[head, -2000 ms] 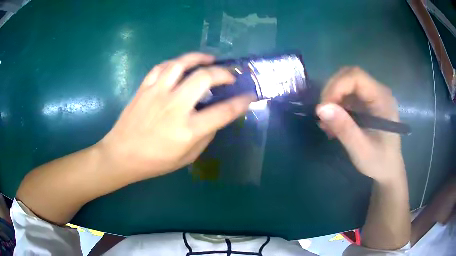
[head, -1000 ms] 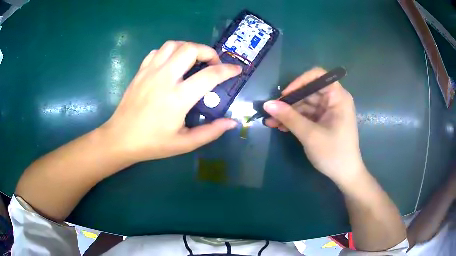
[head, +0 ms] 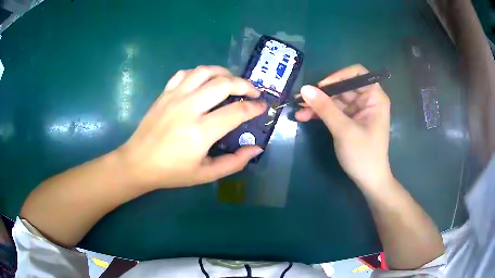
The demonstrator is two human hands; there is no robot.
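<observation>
A black phone housing (head: 232, 140) lies tilted on the green mat, its white circuit board (head: 274, 68) at the far end and a round white part (head: 247, 139) at the near end. My left hand (head: 184, 127) lies over its left side and holds it. My right hand (head: 347, 122) holds dark tweezers (head: 353, 83), tips at the housing's right edge below the board. A small pale yellowish piece (head: 271, 113) is at the tips; whether they grip it is unclear. A clear film strip (head: 268, 187) lies under the housing, with a yellow patch (head: 231, 192) at its near end.
Another phone unit (head: 421, 81), dark and faint, lies on the mat at the right, with a shiny pale end. Another person's arm (head: 469, 59) reaches along the right edge, with a pale sleeve (head: 480, 201) at the lower right.
The housing has shifted nearer and stands a little steeper. The tweezer tips have moved from the film up to the housing. The other person's arm and the second unit have appeared at right.
</observation>
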